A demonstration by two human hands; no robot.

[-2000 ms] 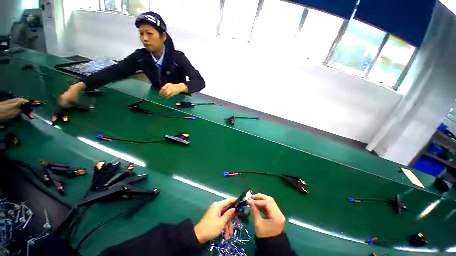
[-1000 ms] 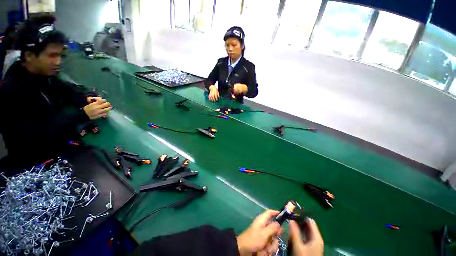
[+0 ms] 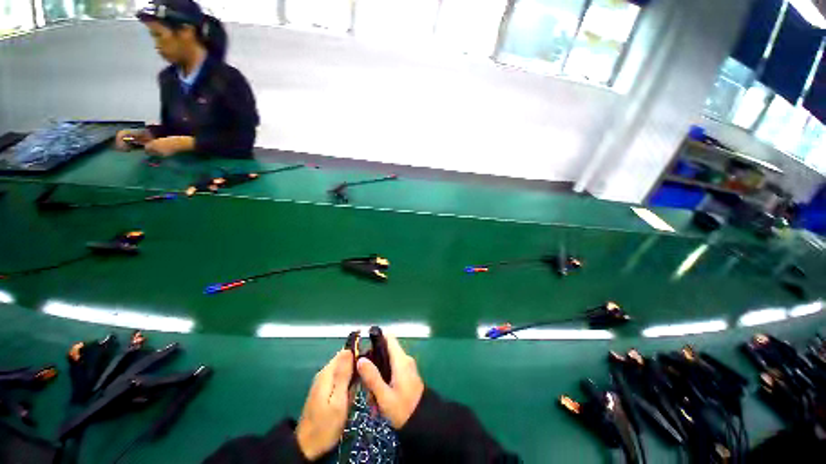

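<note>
My left hand (image 3: pixel 326 403) and my right hand (image 3: pixel 394 381) are close together at the bottom centre. They hold a black clamp (image 3: pixel 376 353) between them, its two black ends pointing up and away from me, with a little orange showing at the left one. My fingers hide most of its body. A silver pile of springs (image 3: pixel 367 435) lies on the green surface just below and between my hands. I cannot tell whether a spring is in the clamp.
Clamps with leads lie spaced on the green belt (image 3: pixel 435 227). Clamp piles lie left (image 3: pixel 127 385) and right (image 3: pixel 670 394) of my hands. A person (image 3: pixel 204 100) works opposite, beside a tray (image 3: pixel 63 145) of silver parts. Shelving (image 3: pixel 706 177) stands at the far right.
My view has swung right, bringing the right clamp pile in and the near spring tray out. My hands now hold the clamp upright with its two ends away from me.
</note>
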